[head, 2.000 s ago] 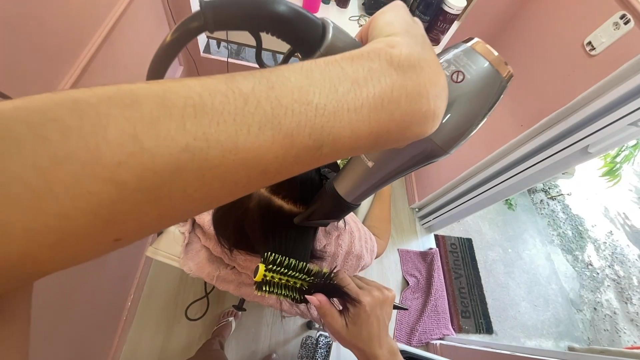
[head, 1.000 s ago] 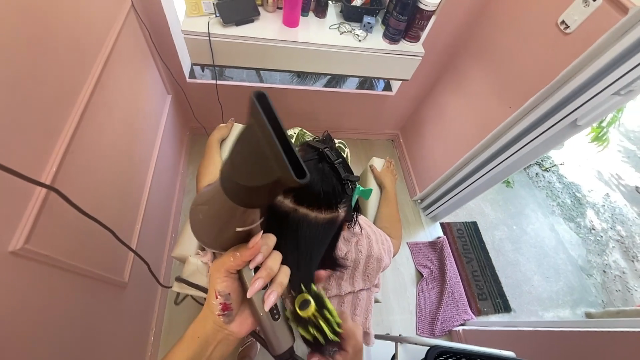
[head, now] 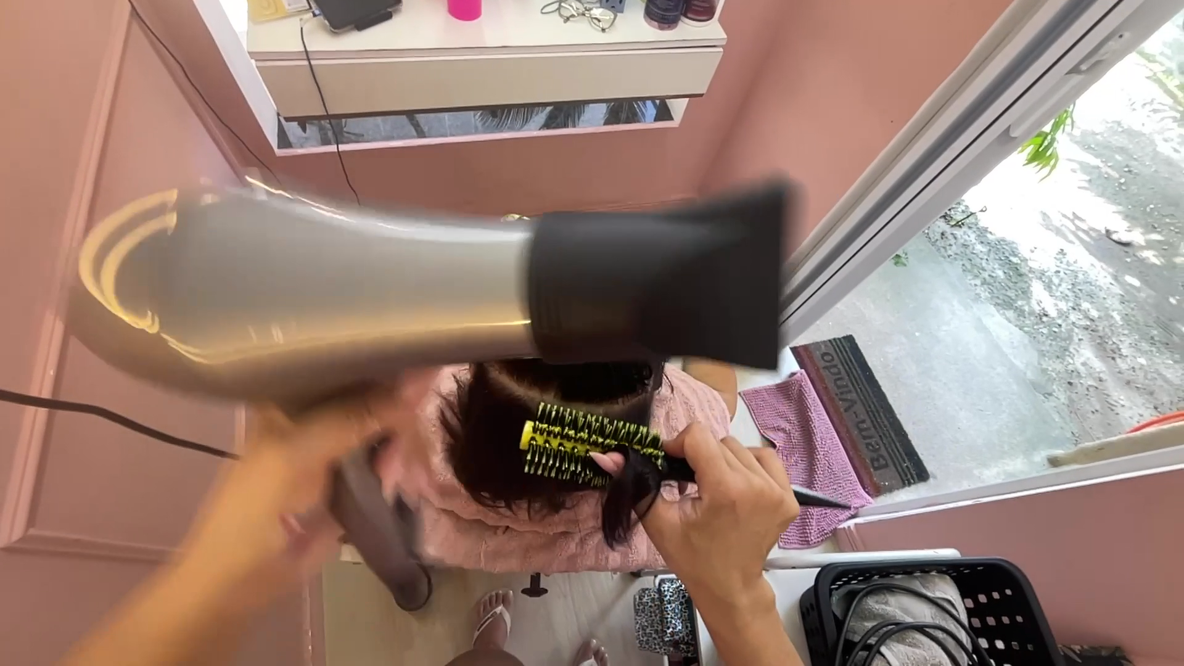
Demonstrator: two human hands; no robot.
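Note:
My left hand [head: 324,453], blurred, grips the handle of a grey hair dryer [head: 351,287] with a black nozzle, which points right above a seated person's head. My right hand [head: 721,490] holds a yellow-and-black round hairbrush [head: 592,444] by its handle, with a lock of dark hair between the fingers beside the bristles. The brush lies over the person's dark hair [head: 495,435], which shows a parting. A pink towel [head: 555,536] covers the person's shoulders. The dryer hides the upper part of the head.
A white shelf [head: 481,79] bearing bottles and glasses is at the back. A black basket [head: 1008,601] with a coiled cable and cloth stands at lower right. A purple mat [head: 805,462] and a doormat [head: 860,416] lie by the sliding door. A dark cord [head: 111,421] runs along the left.
The dryer has turned from nozzle up to nozzle pointing right and appears closer to the camera. The brush, end-on a second ago, now lies sideways over the hair.

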